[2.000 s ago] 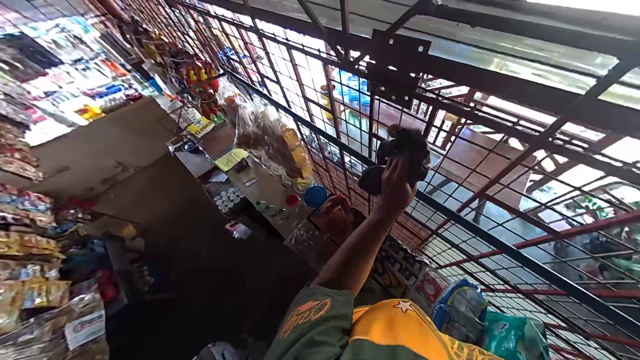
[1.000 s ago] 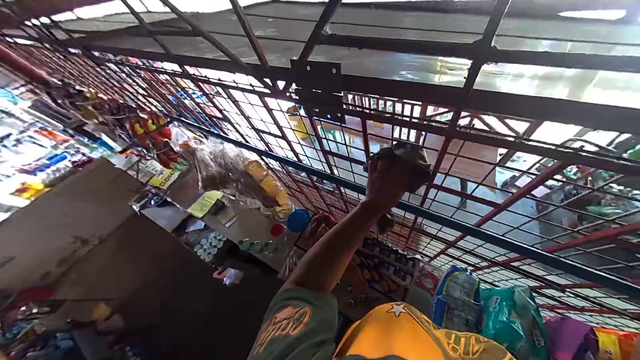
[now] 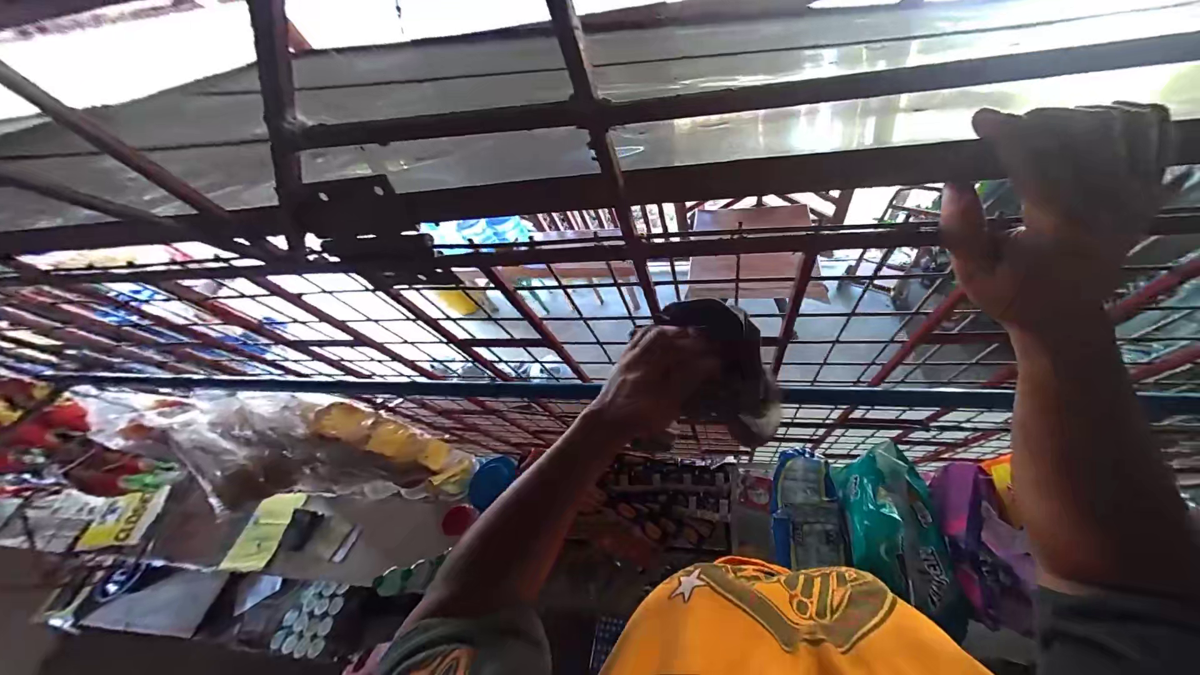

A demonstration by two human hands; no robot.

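Observation:
My left hand (image 3: 661, 380) is closed around a dark, crumpled cloth (image 3: 727, 361) in front of the red wire-mesh grille (image 3: 553, 352). A lighter patch shows at the cloth's lower end. Up at the right, my right hand (image 3: 1069, 211) rests on a dark metal bar (image 3: 797, 178) of the frame, its fingers over the bar and its thumb apart. A black metal hinge or bracket (image 3: 361, 220) sits on the same bar at the left. A blue horizontal bar (image 3: 872, 396) runs across the mesh behind the cloth.
Below the grille are a plastic bag with yellow packs (image 3: 384, 441), a blue round lid (image 3: 492, 480), a yellow paper (image 3: 264, 532) and small round containers (image 3: 309, 614). Green packaging (image 3: 895, 525) and a blue pack (image 3: 806, 511) stand at lower right. Beyond the mesh is a wooden table (image 3: 750, 248).
My right hand has come into view on the bar. My left hand still holds the cloth, by the mesh. The view has swung to the right.

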